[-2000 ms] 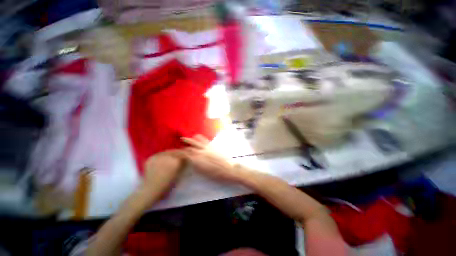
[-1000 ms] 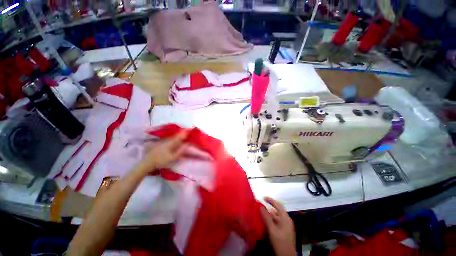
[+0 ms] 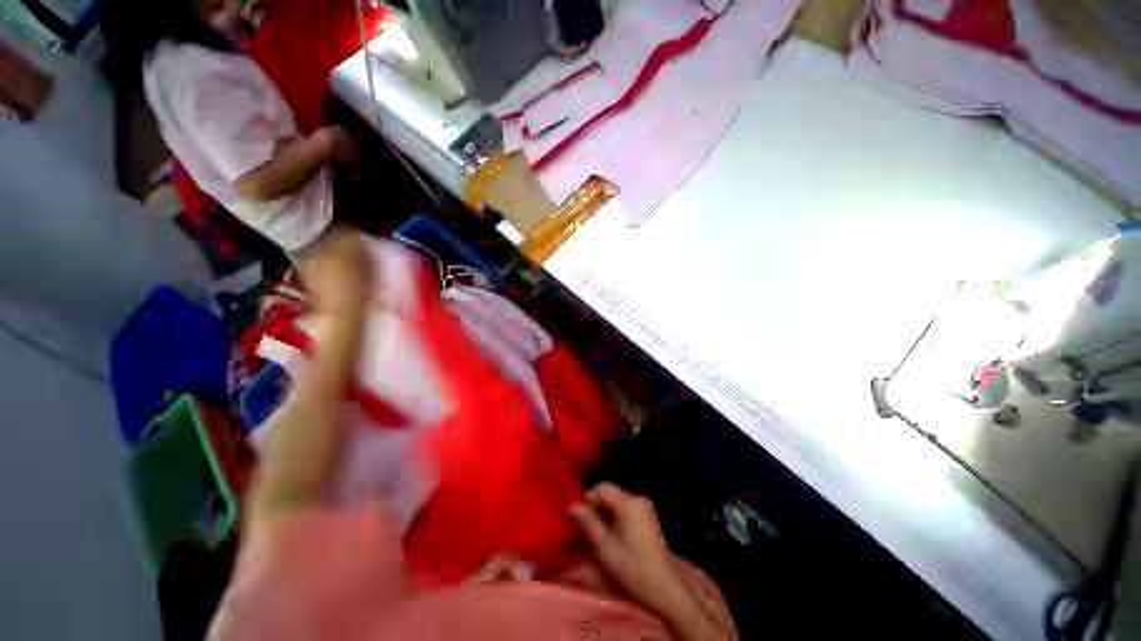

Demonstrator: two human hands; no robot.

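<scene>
A garment panel, red (image 3: 482, 438) with pale pink-white parts, hangs over my lap and off the table's left front side, partly blurred. My left hand (image 3: 338, 269) is raised at the panel's upper left part; motion blur hides whether its fingers grip the cloth. My right hand (image 3: 619, 526) is low at the panel's right edge, its fingers curled and pinching the red cloth. The sewing machine's needle end (image 3: 995, 376) shows at the right beside a bright lamp glow.
The white table's ruled front edge (image 3: 751, 420) runs diagonally. Cut pieces with red lines (image 3: 651, 88) lie at the back. Black scissors (image 3: 1089, 607) are at lower right. A person in a white shirt (image 3: 225, 125) sits upper left. Blue (image 3: 169, 357) and green crates (image 3: 182, 482) stand at left.
The view has swung left and down. The red and pale panel has moved from the tabletop to over my lap and beyond the table edge. Both hands have moved with it.
</scene>
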